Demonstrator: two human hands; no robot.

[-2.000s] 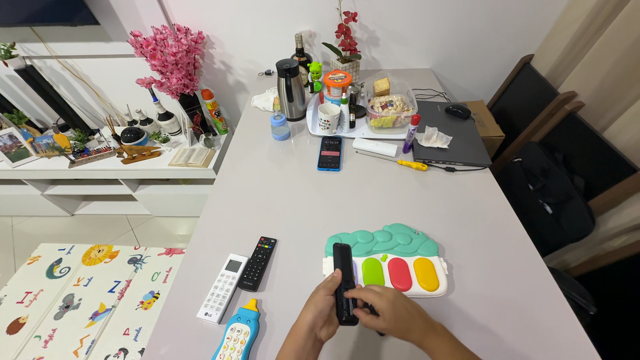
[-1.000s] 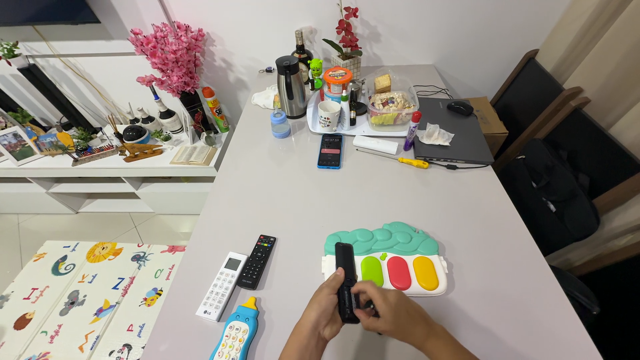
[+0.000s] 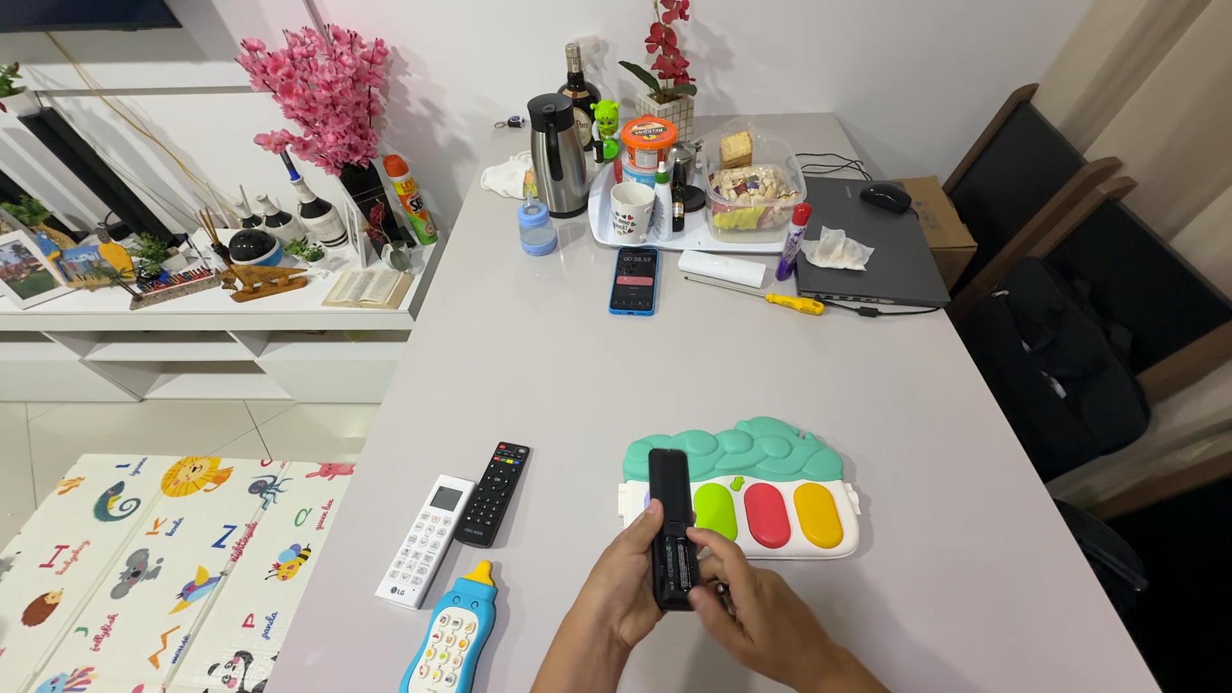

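Observation:
My left hand (image 3: 626,577) grips a black remote control (image 3: 671,529) from its left side, back face up, over the near edge of a toy piano. The battery compartment (image 3: 677,566) at the remote's lower end is uncovered and seems to hold a battery. At its right edge are the bent fingers of my right hand (image 3: 746,606); a small thing shows between them, too hidden to name. The toy piano (image 3: 770,491) has a green top and coloured keys. Left of my hands lie a white LG remote (image 3: 425,544), a black remote (image 3: 494,496) and a blue bottle-shaped toy phone (image 3: 450,630).
Farther back on the table (image 3: 520,366) are a smartphone (image 3: 634,281), a yellow-handled screwdriver (image 3: 794,304), a baby bottle (image 3: 537,229), a steel thermos (image 3: 558,159), a white tray (image 3: 606,226) with a mug and food containers, and a laptop (image 3: 866,250). Chairs (image 3: 1039,183) stand at the right.
The fingers of my right hand have shifted slightly along the right side of the remote. My left hand keeps its hold on it.

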